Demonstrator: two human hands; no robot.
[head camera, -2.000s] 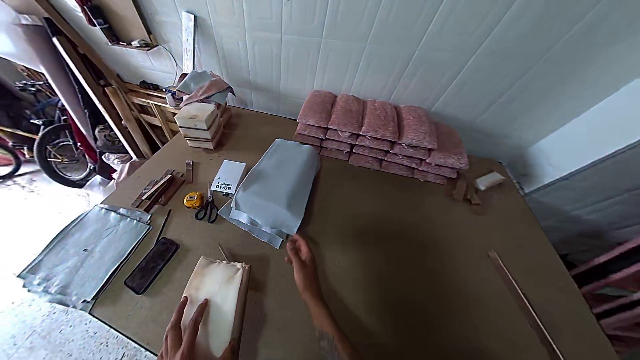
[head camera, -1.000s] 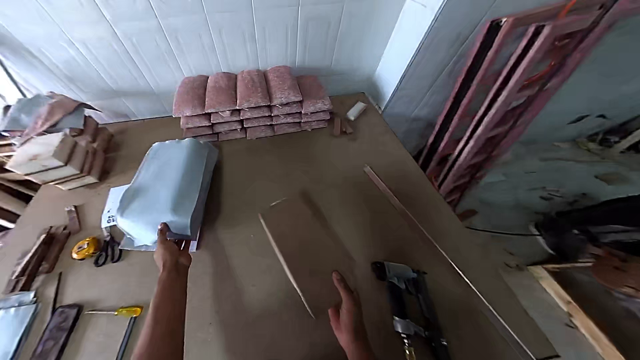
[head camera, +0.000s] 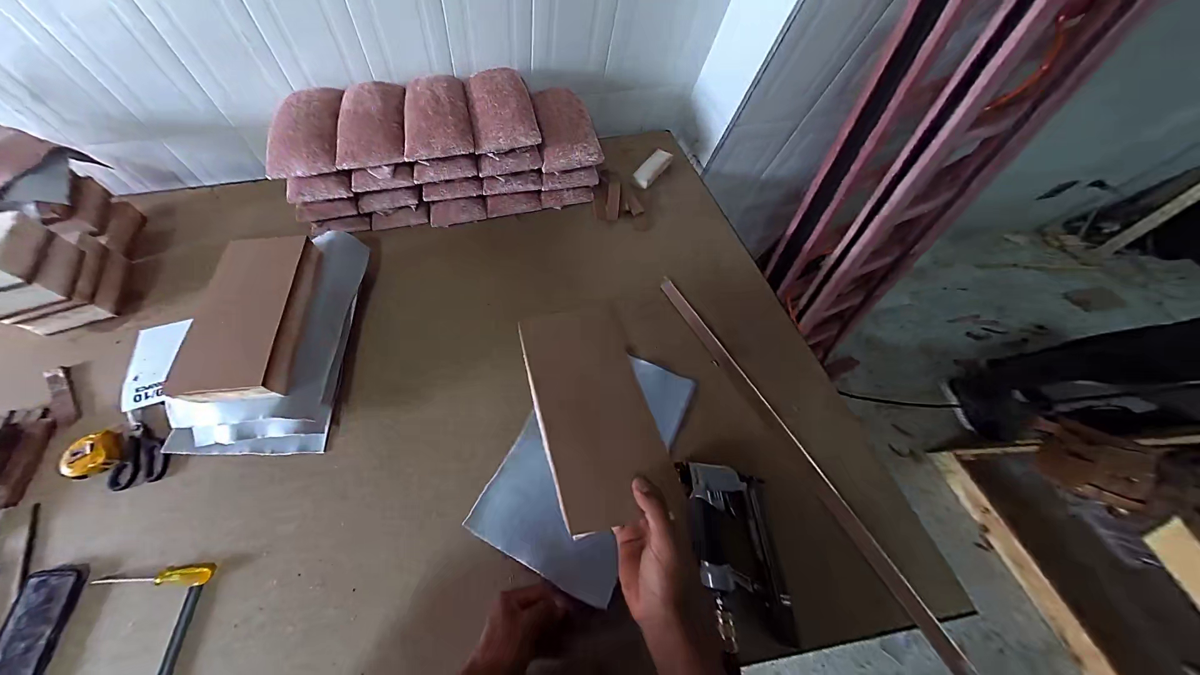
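My right hand (head camera: 647, 553) grips the near end of a flat brown board (head camera: 591, 422), thumb on top. Under the board lies a grey fabric sheet (head camera: 525, 506) with its corners showing on both sides. My left hand (head camera: 520, 623) is at the sheet's near edge, fingers curled; whether it pinches the sheet cannot be made out. A pneumatic stapler (head camera: 736, 544) lies just right of my right hand. To the left, a brown block (head camera: 239, 314) rests on a stack of grey fabric sheets (head camera: 337, 272).
Pink stuffed cushions (head camera: 436, 122) are stacked by the wall. A long thin strip (head camera: 778, 427) lies along the right. On the left are foam-and-board blocks (head camera: 66, 272), a yellow tape measure (head camera: 91, 455), scissors (head camera: 141, 457), a yellow-handled screwdriver (head camera: 186, 575) and a dark oblong object (head camera: 42, 619).
My left hand has left the grey sheet stack and come to the lower middle. A grey sheet now lies under the board; a brown block shows on the stack. My right hand has taken hold of the board.
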